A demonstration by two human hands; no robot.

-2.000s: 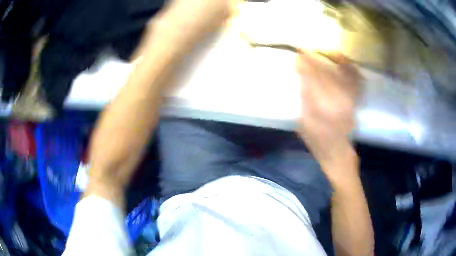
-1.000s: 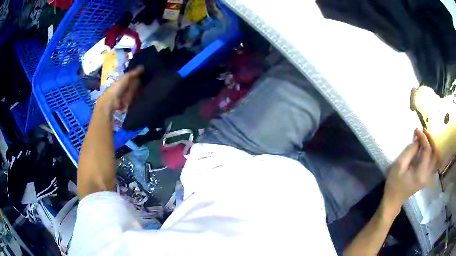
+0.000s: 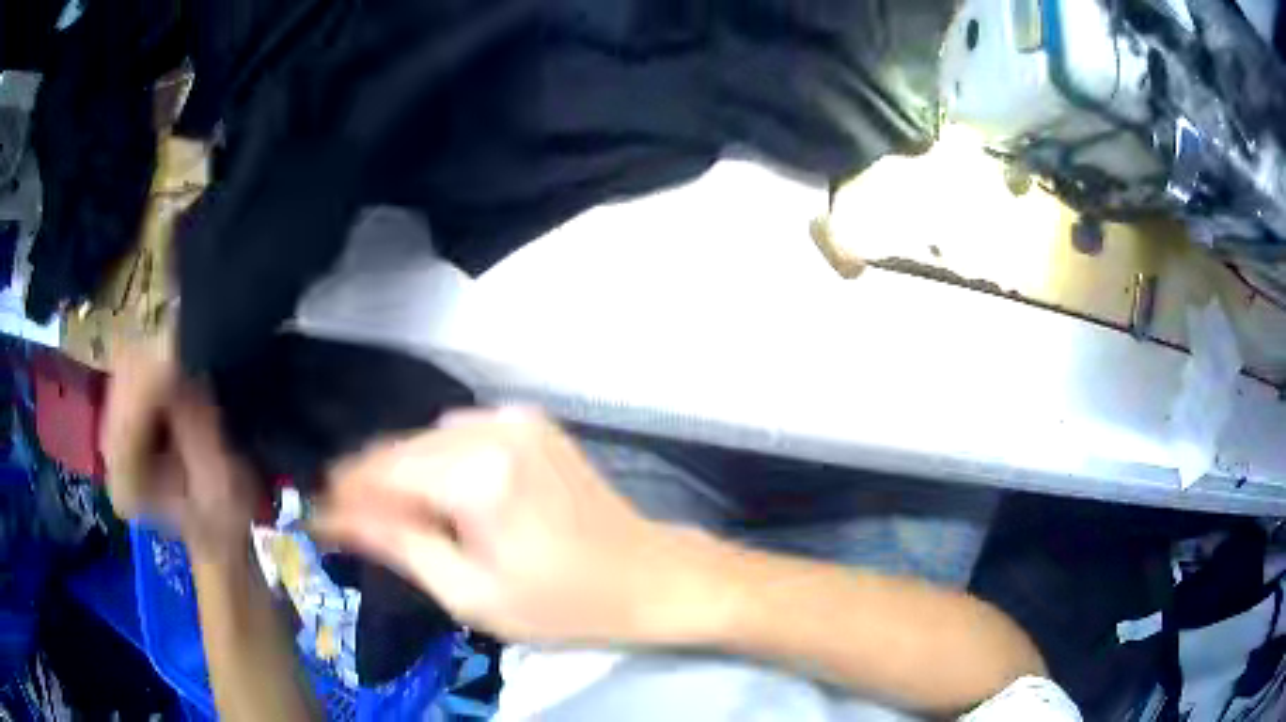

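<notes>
A large black garment body (image 3: 564,113) spreads over the left and back of the white table and hangs past its edge at the left. My left hand (image 3: 176,444) is blurred, at the left beside the hanging black cloth. My right hand (image 3: 487,529) is also blurred, in front of the table edge, reaching left with its fingers near the same cloth. A black piece (image 3: 339,402) lies between and above my hands; whether it is part of the garment body I cannot tell. The blur hides whether either hand grips cloth.
The pale sewing machine head (image 3: 1051,71) stands at the back right, above its yellowish bed plate (image 3: 973,226). A white scrap (image 3: 1209,395) lies on the table at the right. A blue basket (image 3: 169,607) with mixed scraps is below the table at the left.
My left hand has come up from the basket. My right hand has moved from the machine plate across to the left. The view has turned back to the table and machine.
</notes>
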